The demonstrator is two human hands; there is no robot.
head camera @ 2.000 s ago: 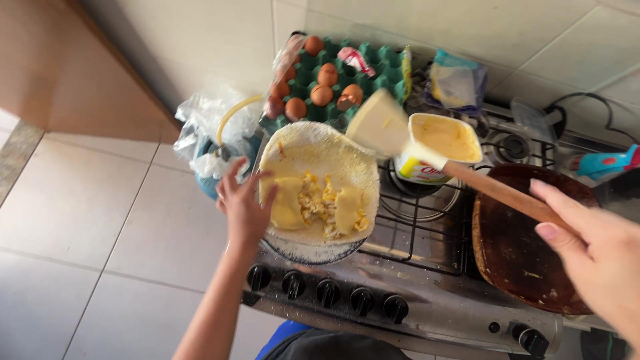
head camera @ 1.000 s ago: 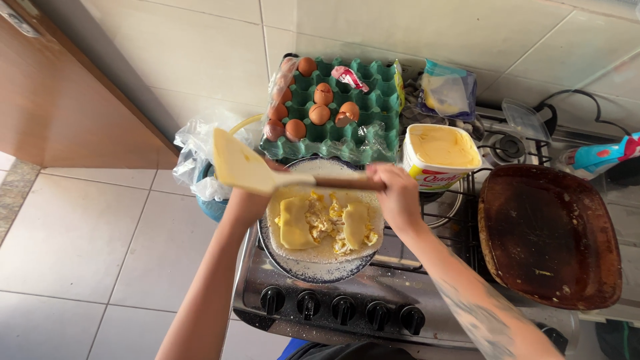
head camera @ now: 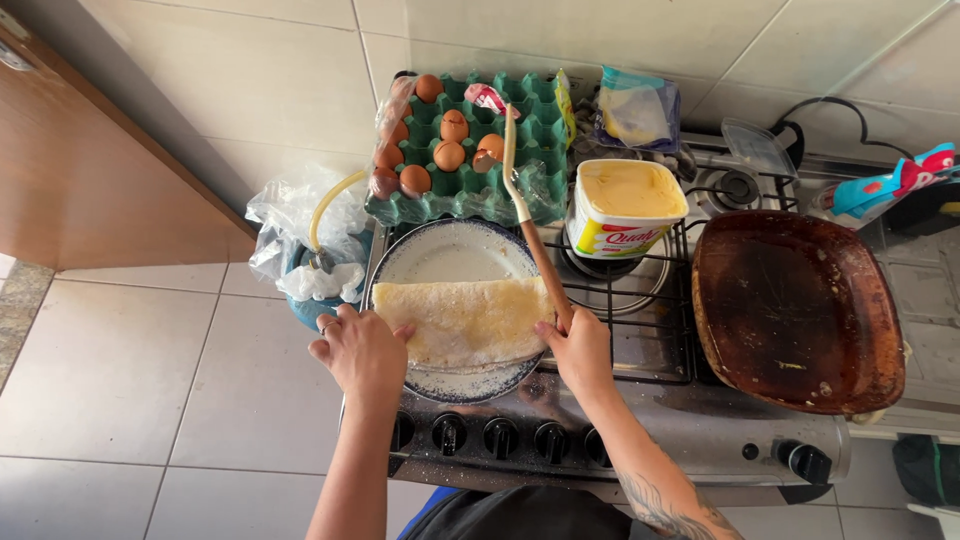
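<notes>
A pale flatbread (head camera: 465,319), folded over, lies on a white enamel plate with a dark speckled rim (head camera: 457,251) on the stove. My left hand (head camera: 364,349) touches the flatbread's left end with the thumb, its other fingers curled outside the edge. In my right hand (head camera: 581,345) is the wooden handle of a spatula (head camera: 541,255), its pale head pointing up over the egg tray. The thumb of that hand rests at the flatbread's right end. The filling is hidden inside the fold. Behind the plate stands a green egg tray (head camera: 469,206) with eggs and cracked shells.
An open margarine tub (head camera: 630,202) stands on the grate (head camera: 649,326), right of the plate. Further right is a brown, stained pan (head camera: 799,315). A blue gas cylinder (head camera: 307,304) with plastic bags (head camera: 307,217) is at the left. Black knobs (head camera: 501,437) line the stove's front.
The flatbread, lying open with cheese slices and egg showing, is now folded over them. The spatula, earlier swung across to the left, now points up. My left hand has come to the flatbread's left end.
</notes>
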